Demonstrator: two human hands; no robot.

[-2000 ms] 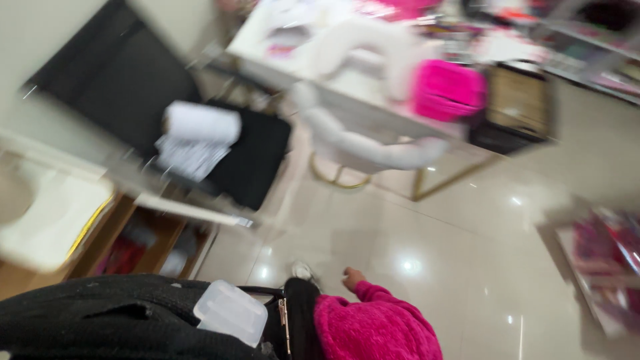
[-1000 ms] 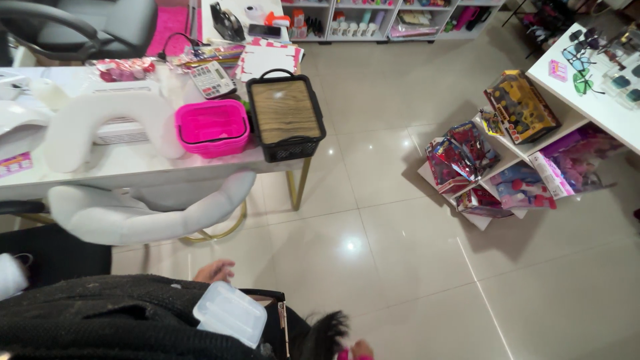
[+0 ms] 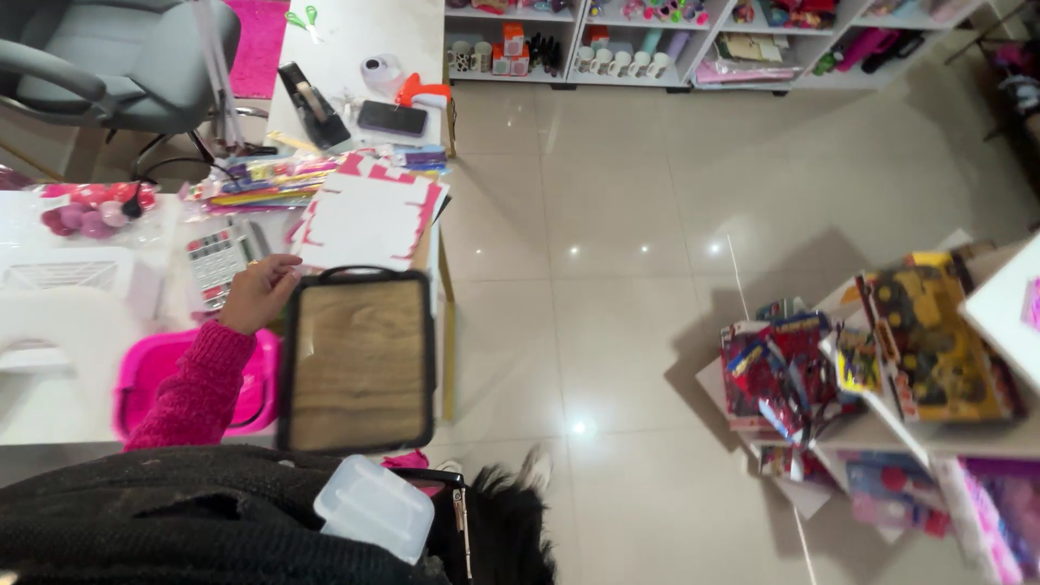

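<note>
My left hand (image 3: pixel 258 294), in a magenta knitted sleeve, is over the white table between a calculator (image 3: pixel 218 264) and a stack of white and pink paper sheets (image 3: pixel 366 215). Its fingers are slightly bent and hold nothing that I can see; contact with the sheets' corner is unclear. Just right of the hand is a black-rimmed basket or box with a wood-patterned top (image 3: pixel 361 361) and a handle. A bright pink plastic basket (image 3: pixel 264 378) lies partly behind my forearm. My right hand is out of view; a bit of pink fabric (image 3: pixel 406 461) shows by the black clothing.
Packaged colourful items (image 3: pixel 276 183), a tape dispenser (image 3: pixel 313 106), a phone (image 3: pixel 392 119) and green-handled scissors (image 3: pixel 305 23) lie on the tables. A grey office chair (image 3: pixel 122 65) stands at upper left. Shelves with mugs (image 3: pixel 621 63) line the back. Boxed toys (image 3: pixel 934 337) stand at right.
My left hand has moved from low beside my body up over the table, by the calculator and paper sheets. My right hand has left the view. The view has shifted towards the table and back shelves.
</note>
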